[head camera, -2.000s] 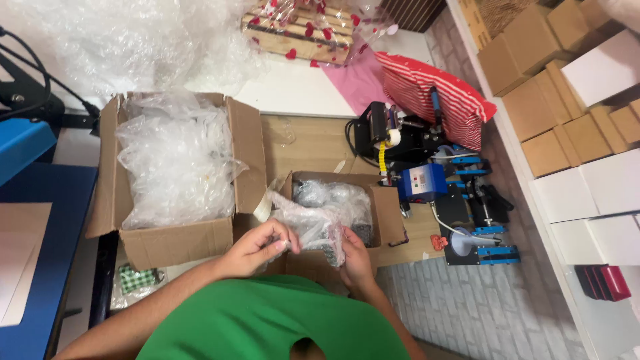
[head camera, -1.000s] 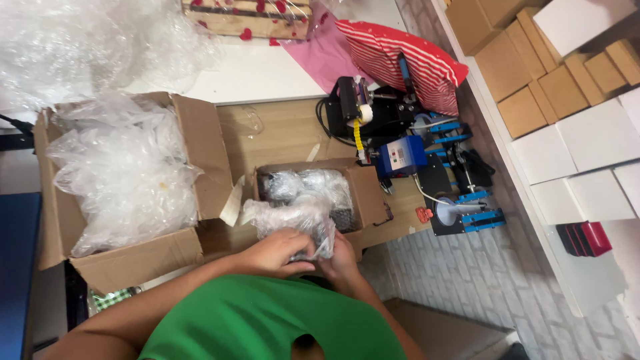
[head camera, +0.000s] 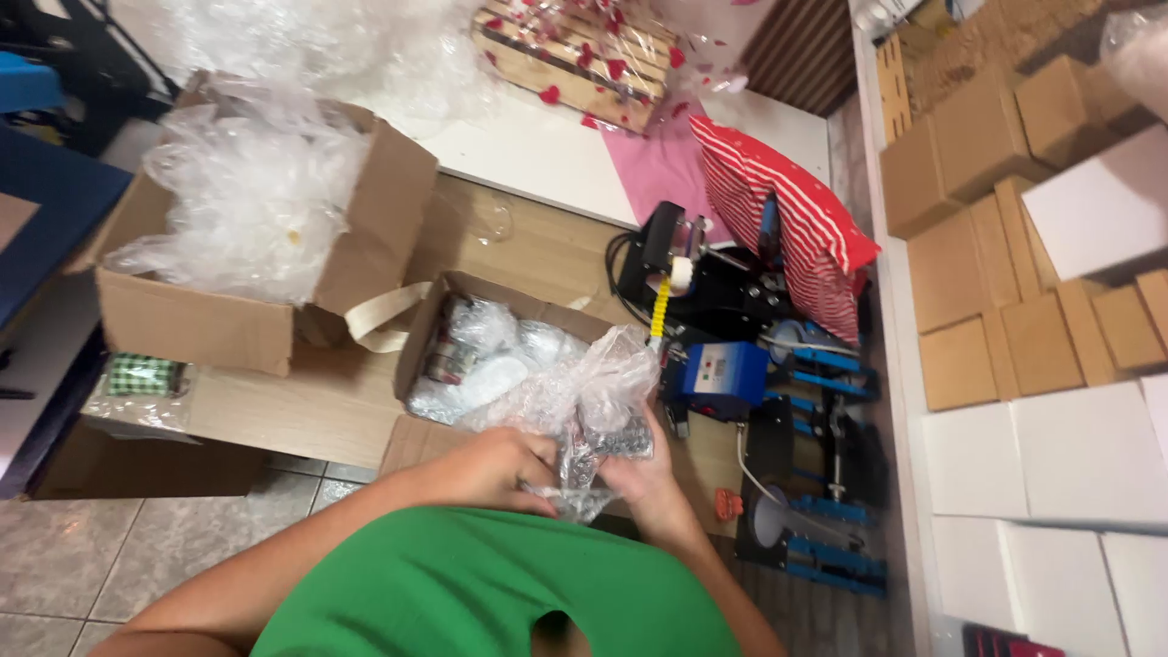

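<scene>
My left hand (head camera: 511, 470) pinches the lower left side of a crumpled clear plastic wrapping (head camera: 593, 392). On its right side, my right hand (head camera: 639, 461) grips the same wrapping, in which something dark and small shows; what it is I cannot tell. Both hands are at the near edge of a small open cardboard box (head camera: 415, 351). Inside that box lie plastic-wrapped items (head camera: 488, 365), partly covered by the wrapping. To the left stands a larger open cardboard box (head camera: 196, 319), heaped with clear plastic packaging (head camera: 265, 201).
Heat press machines with a blue control box (head camera: 725, 379) stand at the right of the wooden table (head camera: 301, 411). Behind them lies a red striped pillow (head camera: 785, 219). A wooden crate (head camera: 575, 64) sits at the back. Cardboard boxes (head camera: 958, 246) and white boxes fill the right side.
The plastic wrapping has stayed in both hands, and its shape has changed as they handle it. The view has shifted somewhat.
</scene>
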